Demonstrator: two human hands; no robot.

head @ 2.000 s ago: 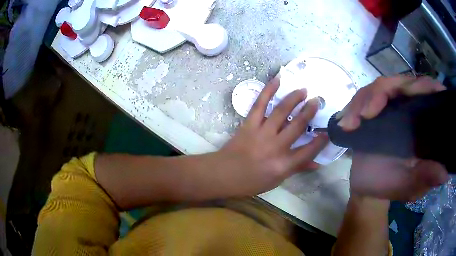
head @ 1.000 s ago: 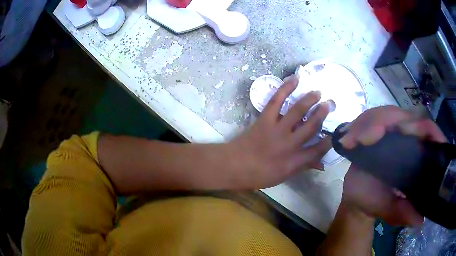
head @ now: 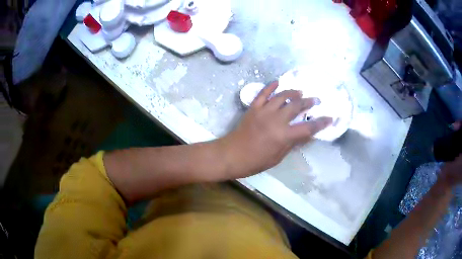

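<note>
A white plastic housing [head: 332,114] lies on the worn board, its large round body glaring bright, with a small round lobe at its left. My left hand [head: 271,124] rests over the housing with fingers spread and holds it down; the fingers hide its middle. A small dark spot shows between the fingers. My right hand [head: 452,174] is at the right edge, mostly cut off and blurred. It appears closed on the black electric screwdriver [head: 448,148], of which only the dark end shows, away from the housing.
White housings with red blocks [head: 180,21] lie at the upper left of the board [head: 324,202]. The silver screw feeder [head: 400,71] stands at the right edge, with a shiny red heap [head: 372,15] behind it. A clear plastic bag [head: 425,189] is at the lower right.
My right hand has moved the screwdriver off the housing, out to the right edge. My left hand stays on the housing. The camera view has also shifted, showing more of the board's right side.
</note>
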